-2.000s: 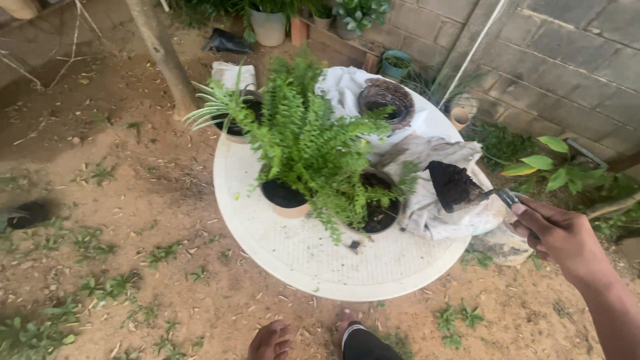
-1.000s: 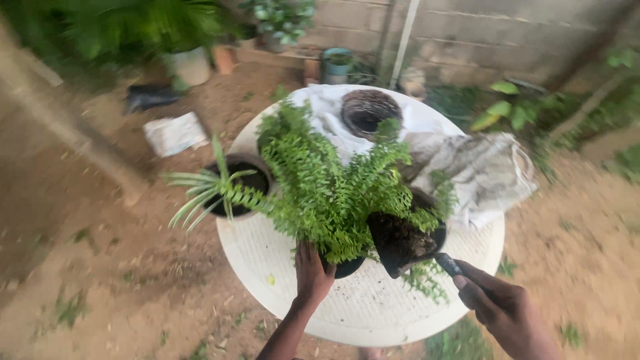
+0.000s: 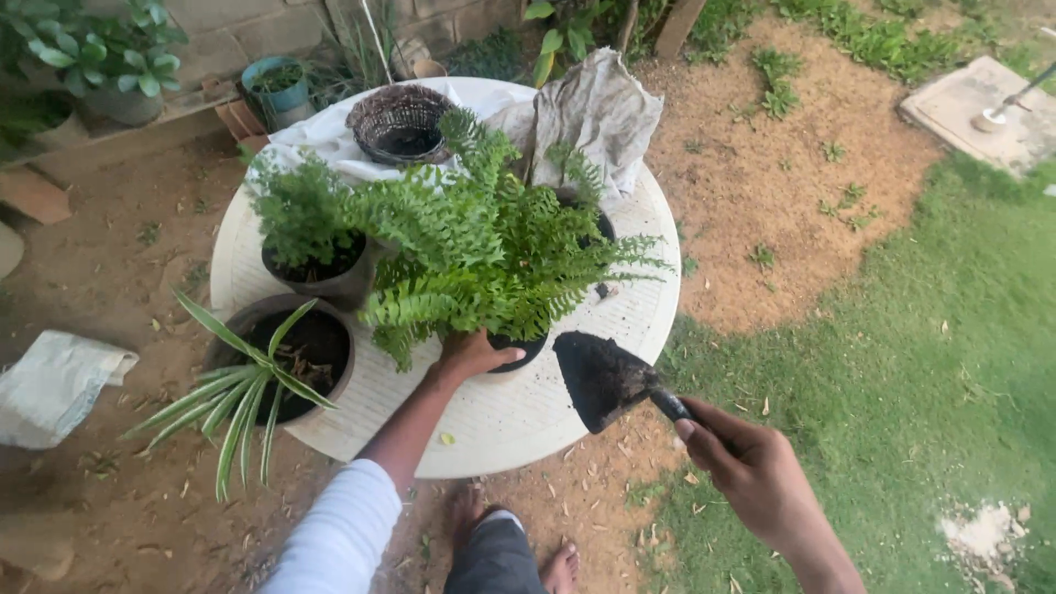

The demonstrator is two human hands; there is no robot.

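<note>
My right hand (image 3: 742, 462) grips the handle of a garden trowel (image 3: 602, 379), whose broad blade carries dark soil over the near right edge of the round white table (image 3: 511, 441). My left hand (image 3: 478, 355) rests at the rim of the fern's dark pot (image 3: 524, 351), thumb on the rim, its other fingers partly hidden by fronds. The large green fern (image 3: 487, 264) spreads over the table's middle and partly hides another pot behind it. To the left stand a potted feathery plant (image 3: 301, 210) and a pot with a spider plant (image 3: 247, 379).
A wicker basket (image 3: 400, 124) and crumpled cloth (image 3: 598, 124) lie on the table's far side. Beyond are a blue pot (image 3: 276, 87), a leafy potted plant (image 3: 124, 66) and a block wall. A white sack (image 3: 62, 388) lies on the ground at left.
My left hand, out of view at first, has come to the fern's pot. The trowel with soil, over the pots one second ago, is now to the right of the fern's pot. The view has shifted.
</note>
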